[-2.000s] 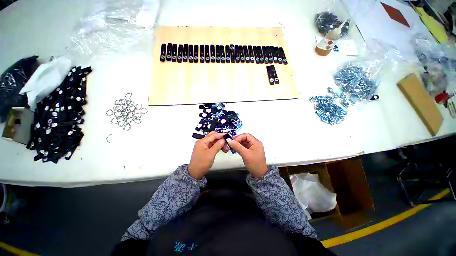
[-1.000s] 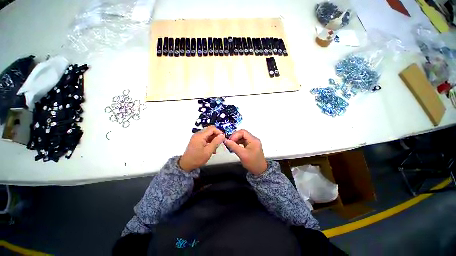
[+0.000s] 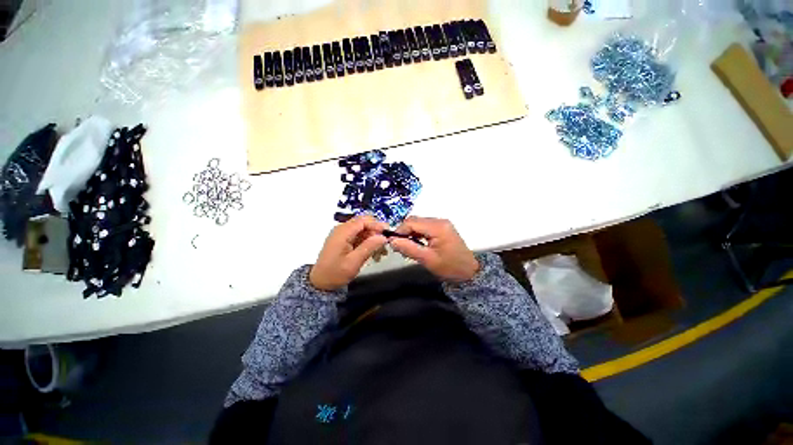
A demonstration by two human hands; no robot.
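Note:
A small black strap tab [image 3: 403,235] is held level between both my hands, just in front of the finished pile. My left hand [image 3: 349,253] pinches its left end between thumb and fingers. My right hand [image 3: 437,249] grips its right part. My fingers hide much of the strap, and I cannot tell whether metal hardware is on it. The mixed heap of black straps and blue-silver metal pieces [image 3: 380,187] lies right behind my fingertips.
A tan board [image 3: 374,117] bears a row of black straps, with two below it. Wire rings [image 3: 216,191] and loose black straps [image 3: 111,213] lie at left. Metal clasps [image 3: 588,130] and a tan block [image 3: 755,100] are at right. An open brown box [image 3: 639,261] is below the table edge.
The view has tilted and shifted, so the board sits higher and turned. The strap between my hands now lies nearly level instead of slanting. Both hands still meet at it.

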